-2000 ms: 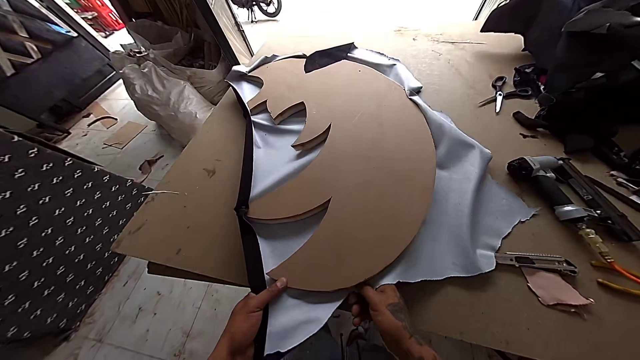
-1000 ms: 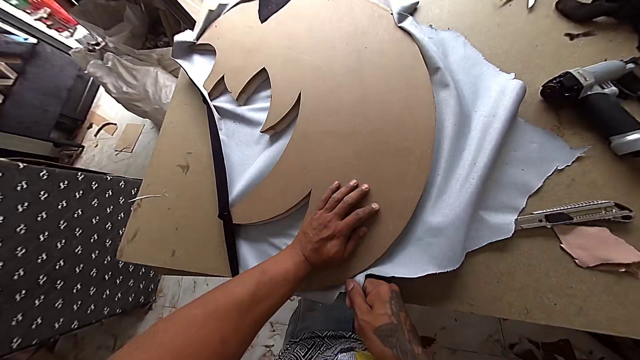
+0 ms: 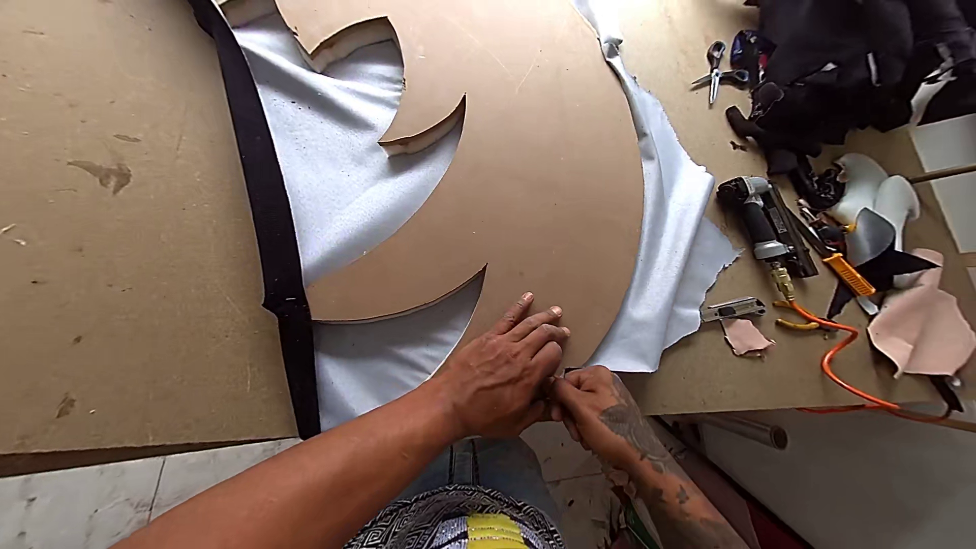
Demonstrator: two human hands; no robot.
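Observation:
A large curved tan board point(image 3: 549, 191) with pointed cutouts lies over silvery-white fabric point(image 3: 343, 152), which shows through the cutouts and past the board's right edge. Dark fabric point(image 3: 263, 183) borders it at the left. At the board's near edge my left hand point(image 3: 507, 374) lies with its fingers spread over the surface, its thumb side hidden near the other hand. Close against it, my right hand point(image 3: 595, 400) has its fingers closed on the edge of the silvery fabric; the exact grip is partly hidden.
On the worktable point(image 3: 130, 305), to the right, lie scissors point(image 3: 715, 74), a pneumatic stapler point(image 3: 766, 221) with an orange hose point(image 3: 835, 358), a utility knife point(image 3: 733, 308), a pink scrap point(image 3: 747, 337) and dark cloth point(image 3: 831, 69). The table's front edge is near my body.
My left hand has gone from the dark border at the lower left onto the board, beside my right hand. The view has shifted, with more of the table's right side now showing.

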